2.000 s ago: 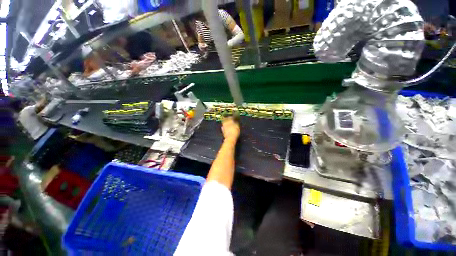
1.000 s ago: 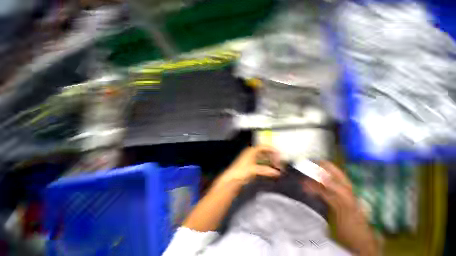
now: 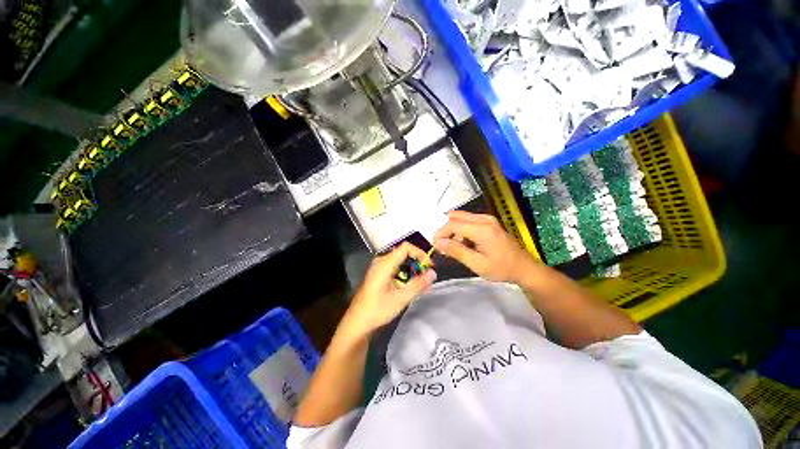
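My left hand [image 3: 392, 285] holds a small circuit board assembly [image 3: 412, 268] with yellow, green and dark parts, mostly hidden by the fingers. My right hand [image 3: 478, 245] is close beside it, its fingertips at a white plastic housing part [image 3: 432, 235] and a small yellow piece of the board. Both hands are in front of my chest at the near edge of the metal work tray [image 3: 412, 197], which has a yellow patch. The soldering machine [image 3: 351, 105] stands beyond the tray, its dark slanted rod pointing down, partly behind the clear hood [image 3: 289, 39].
A row of boards [image 3: 132, 131] lines the far edge of the black mat [image 3: 189, 210]. A smartphone [image 3: 298, 151] lies beside the machine. The blue tray [image 3: 532, 167] of white parts overlaps the yellow crate [image 3: 702, 254] holding stacked green-and-white boards [image 3: 596, 210]. A blue crate [image 3: 189, 377] stands lower left.
My left hand has come back from the row of boards and now holds a board near my chest. Both hands are now close together. The view has turned down toward the tray.
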